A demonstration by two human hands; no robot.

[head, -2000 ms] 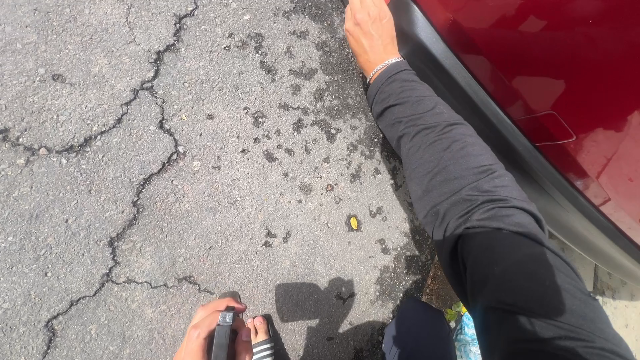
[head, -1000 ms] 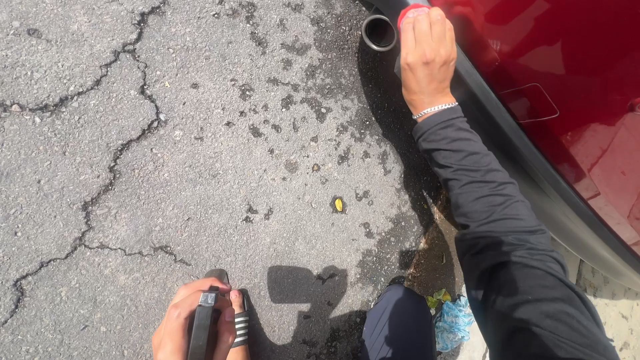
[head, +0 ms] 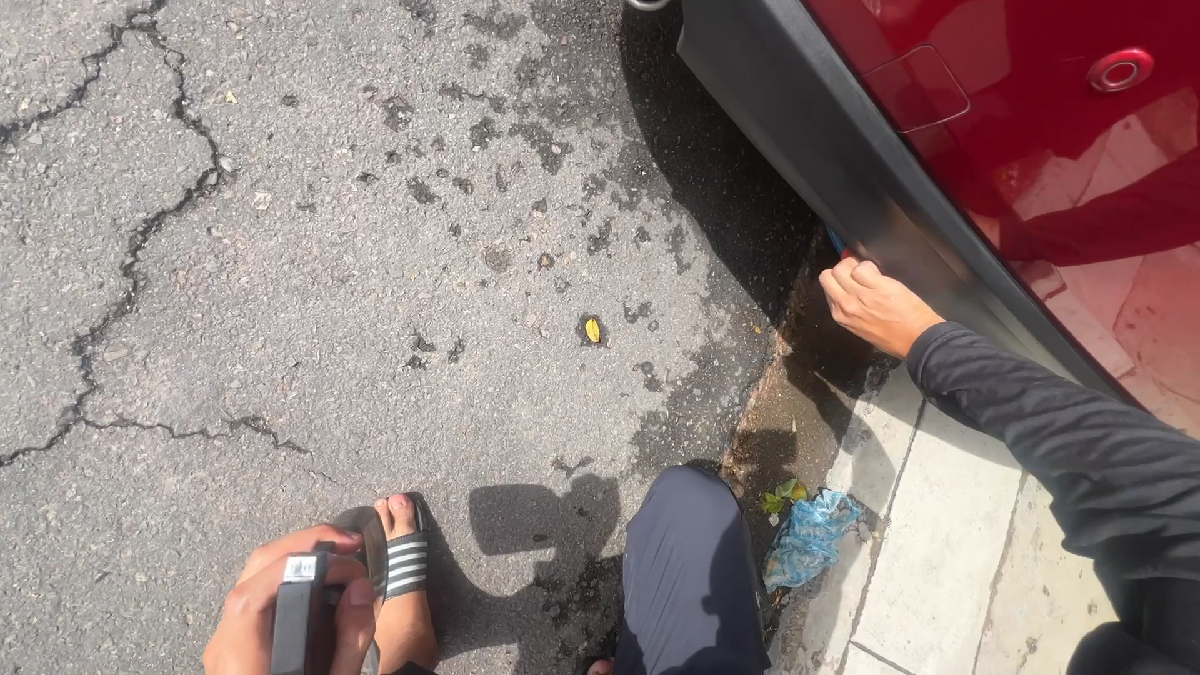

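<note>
At the lower edge of the black plastic bumper trim [head: 834, 141] of a red car [head: 1059, 187], my right hand [head: 877, 305] has its fingers closed on a small red and blue thing, mostly hidden by the fingers and the bumper. What it is cannot be told. My left hand [head: 291, 600], at the bottom left, grips a dark, flat object [head: 300, 609] with a silvery end, seen edge-on beside my sandalled foot [head: 406, 562].
A crumpled blue plastic bag [head: 814, 539] and green leaves [head: 783, 497] lie in the gutter by the pale curb [head: 937, 525]. A tailpipe end [head: 647, 4] shows at the top. Cracked asphalt [head: 375, 262] has wet spots and a yellow leaf [head: 592, 329].
My right hand has moved from beside the tailpipe, where it held a red thing, down along the bumper to its lower edge near the curb. My left hand still holds the dark object.
</note>
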